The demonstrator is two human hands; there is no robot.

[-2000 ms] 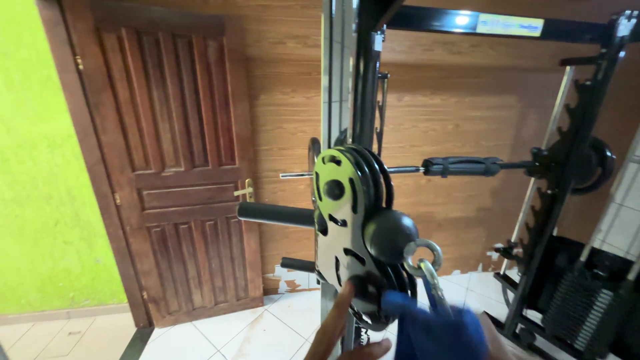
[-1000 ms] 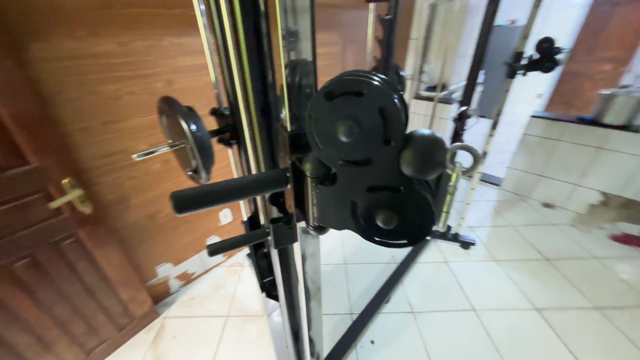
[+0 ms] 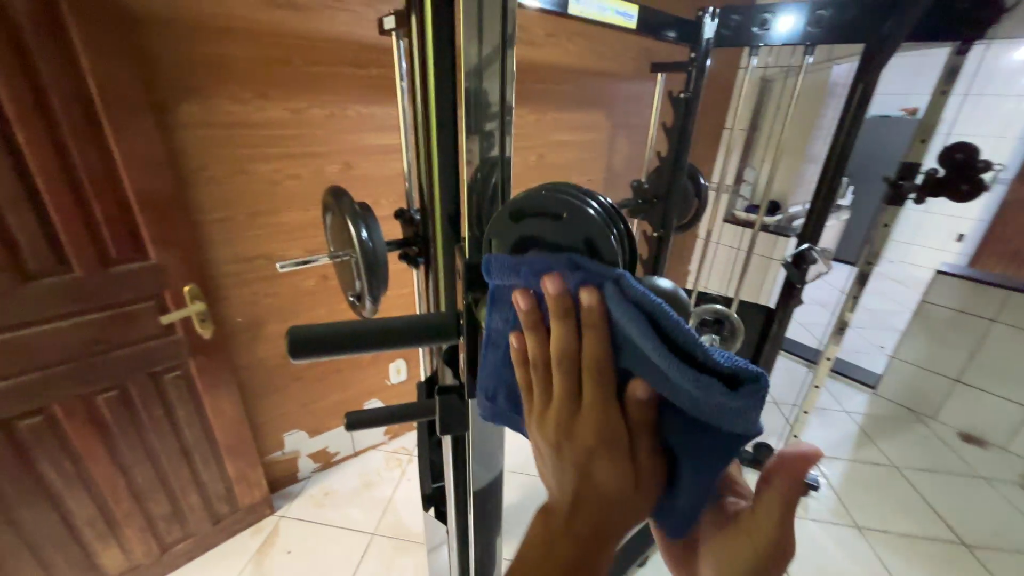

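Observation:
My left hand [image 3: 588,400] lies flat on a folded blue cloth [image 3: 680,344], pressing it against the black pulley housing [image 3: 560,224] of a cable machine. Lower right, my right hand [image 3: 744,512] is at the cloth's hanging lower end, thumb raised; its fingers are partly hidden behind the cloth. The cloth covers the lower part of the housing. Just right of the cloth's upper edge show a dark ball stopper [image 3: 666,296] and a metal ring [image 3: 718,326] on the cable.
Two black padded bars [image 3: 372,336] stick out left from the upright post [image 3: 486,144]. Behind them a weight plate [image 3: 350,252] hangs on a barbell end. A wooden door [image 3: 96,320] stands at left, a black rack post [image 3: 680,152] behind at right.
Both hands and the blue cloth have come into view over the pulley housing, which was uncovered one second ago. The view has swung notably between frames.

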